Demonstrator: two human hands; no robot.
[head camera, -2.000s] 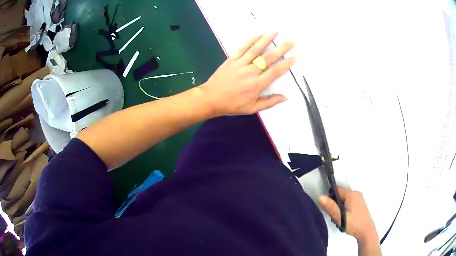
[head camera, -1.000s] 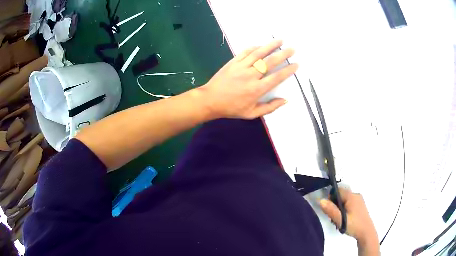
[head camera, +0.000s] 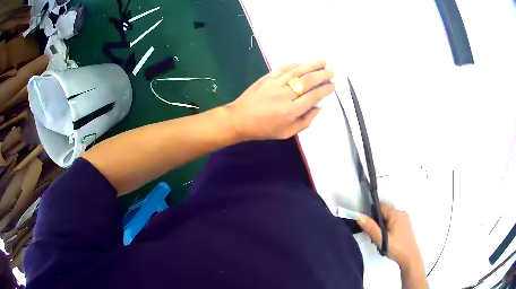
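Note:
Long black tailor's shears (head camera: 365, 152) lie over the white paper pattern (head camera: 413, 113), blades slightly apart and pointing away from me. My right hand (head camera: 393, 231) grips their handles near the lower right. My left hand (head camera: 286, 101), with a yellow ring, lies on the paper near the table's red edge, left of the blade tips, fingers close together; whether it grips the paper edge is hard to tell. A thin dark line runs from its fingertips toward the blades. A small white and dark offcut (head camera: 347, 213) lies beside my right thumb.
A dark bar weight (head camera: 454, 34) lies on the paper at the upper right, another dark bar (head camera: 503, 244) at the right edge. A white bucket (head camera: 90, 107), brown material piles (head camera: 22, 147), scraps and a blue item (head camera: 147, 211) are on the green floor at left.
The shears' handles stay near the same spot while the blades have opened and closed slightly. The paper and dark bar have shifted downward in view. The dark wedge by the shears is now mostly hidden.

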